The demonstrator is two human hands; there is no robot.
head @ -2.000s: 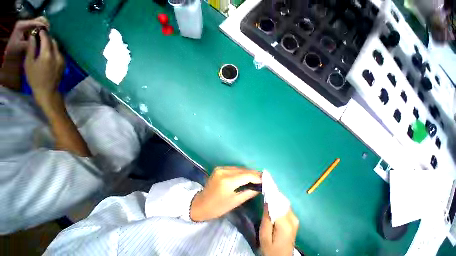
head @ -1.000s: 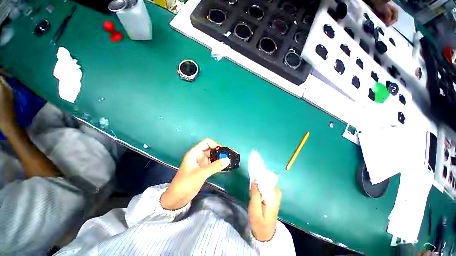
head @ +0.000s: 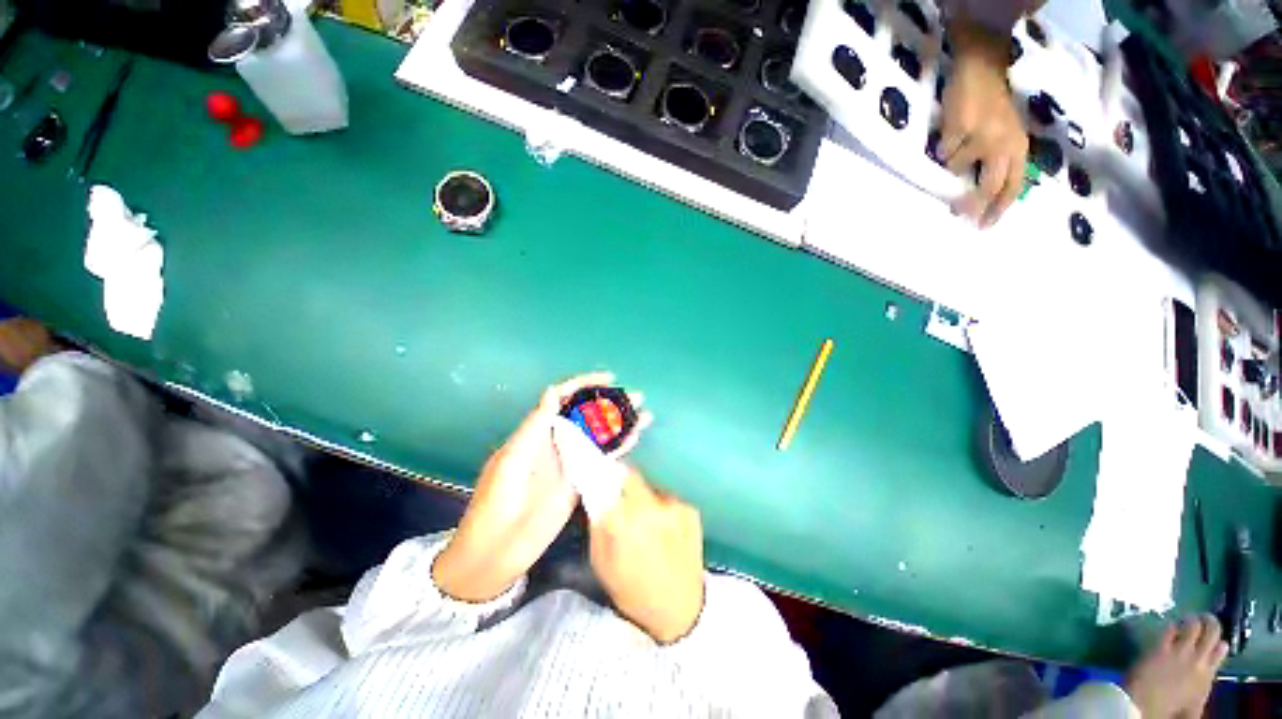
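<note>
My left hand (head: 523, 478) holds a round black watch module (head: 605, 417) above the near part of the green mat. The module's face shows red and blue. My right hand (head: 644, 551) holds a crumpled white wipe (head: 588, 466) against the lower edge of the module. The hands are close together, and the wipe covers part of the module. A silver-ringed watch case (head: 464, 201) with a dark centre stands apart on the mat, up and to the left.
A yellow stick (head: 806, 395) lies right of my hands. A black foam tray (head: 636, 106), white parts tray (head: 860, 106) and whitish bottle (head: 295, 87) stand along the far side. Another person's hand (head: 984, 138) reaches over the parts tray; another (head: 1178, 670) is at lower right.
The wipe has moved left from beside the module onto it. The module's face now shows red as well as blue. Another person's hand has come over the parts tray. The view has shifted right.
</note>
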